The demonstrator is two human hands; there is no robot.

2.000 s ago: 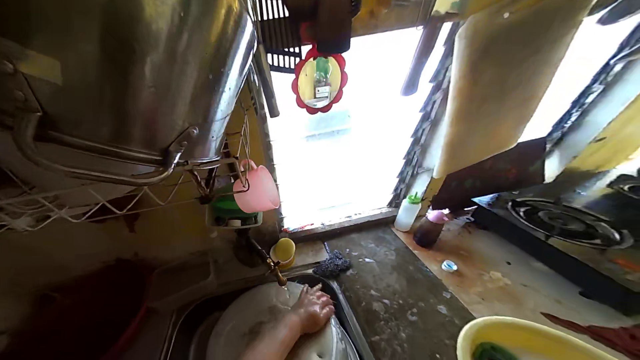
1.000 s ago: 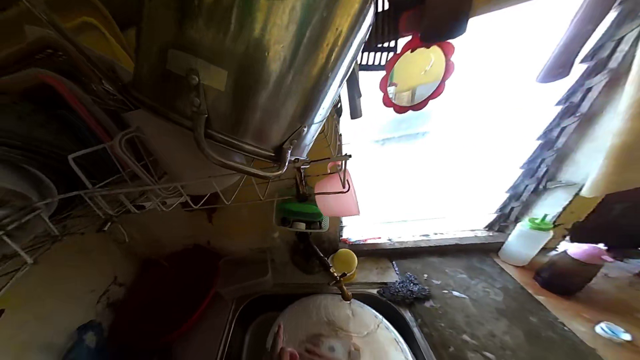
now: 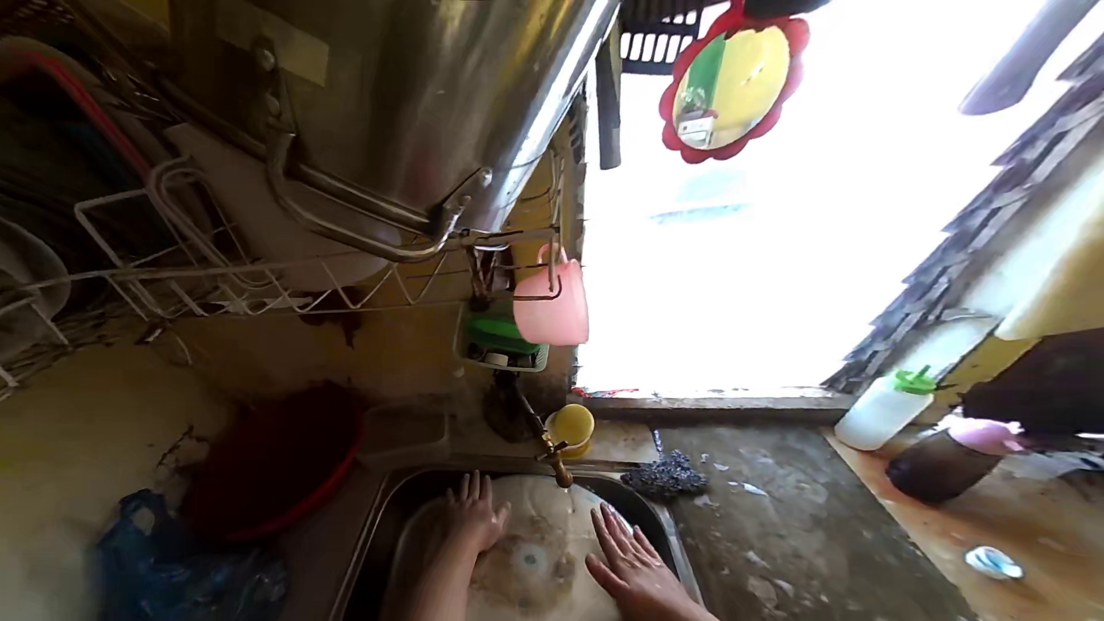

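Observation:
A large round pale lid or pan bottom (image 3: 539, 543), stained brown around its middle, lies in the metal sink (image 3: 366, 539). My left hand (image 3: 479, 515) rests on its left part with the fingers apart. On its right part my right hand (image 3: 630, 556) lies flat, its fingers spread and wet-looking. Neither hand grips anything. Over the far edge of the round piece hangs the brass tap (image 3: 559, 466). Behind the tap stands a yellow cup (image 3: 571, 429), and a dark scouring pad (image 3: 664, 476) sits at the sink's back right corner.
A large metal pot (image 3: 405, 103) on a wire rack (image 3: 233, 280) overhangs the left side. A pink cup (image 3: 554, 304) hangs from the rack. At left are a red basin (image 3: 276, 466) and a blue plastic bag (image 3: 185, 561). Squeeze bottles (image 3: 884, 410) stand on the right counter.
Both hands are now on the round piece; two seconds ago only one hand showed on it. The view has swung left and moved closer to the sink.

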